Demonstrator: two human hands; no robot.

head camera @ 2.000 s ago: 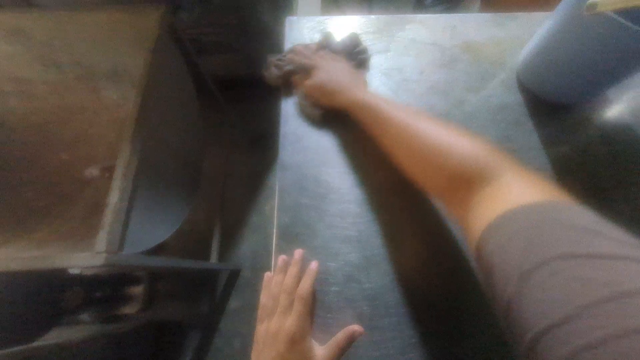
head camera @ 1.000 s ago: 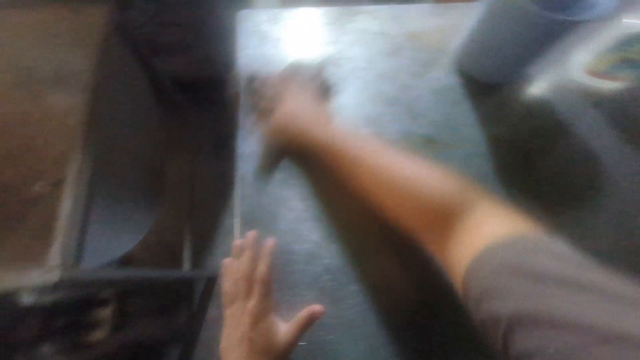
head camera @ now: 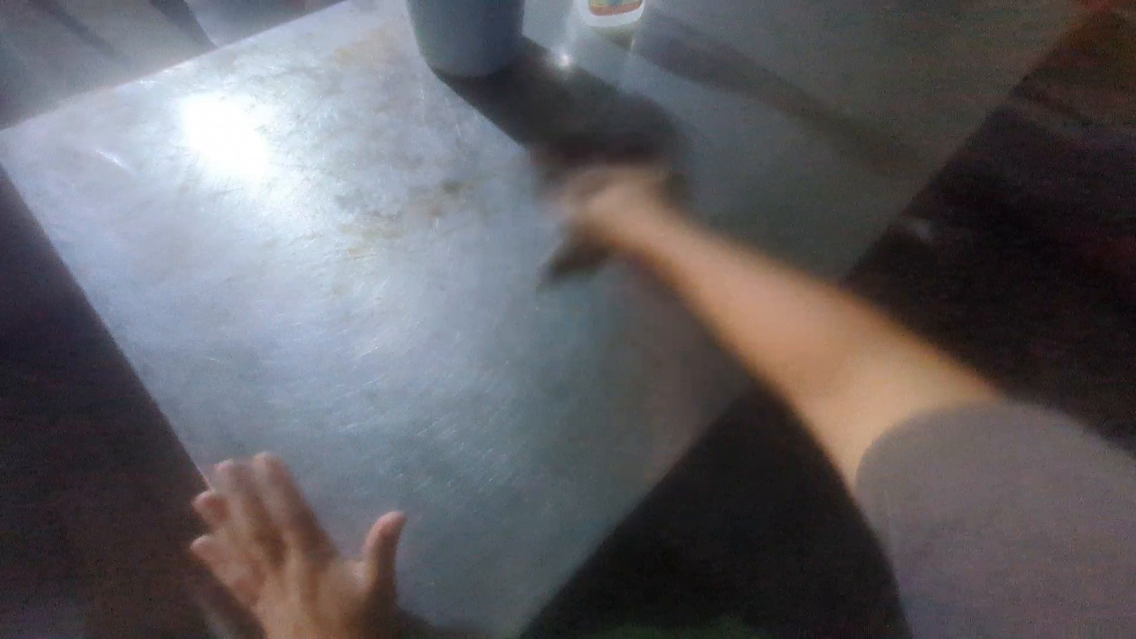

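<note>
My right hand [head camera: 612, 200] is blurred on the metal tabletop [head camera: 373, 382], with the arm stretched out from the right. It is closed over a dark cloth [head camera: 577, 257], whose edges show past the fingers; the rest is hidden under the hand. At the lower left, my left hand [head camera: 288, 550] is spread at the table's edge, thumb apart, holding nothing. Brownish smears mark the tabletop to the left of the cloth.
A grey-blue bucket [head camera: 470, 35] stands on the table at the top, beyond my right hand. Right of it is the base of a container [head camera: 614, 11] with a coloured label. Dark floor lies past the table's edges.
The view has swung toward the right part of the table. My right hand, with the cloth, has moved from near the table's left edge to nearer the bucket.
</note>
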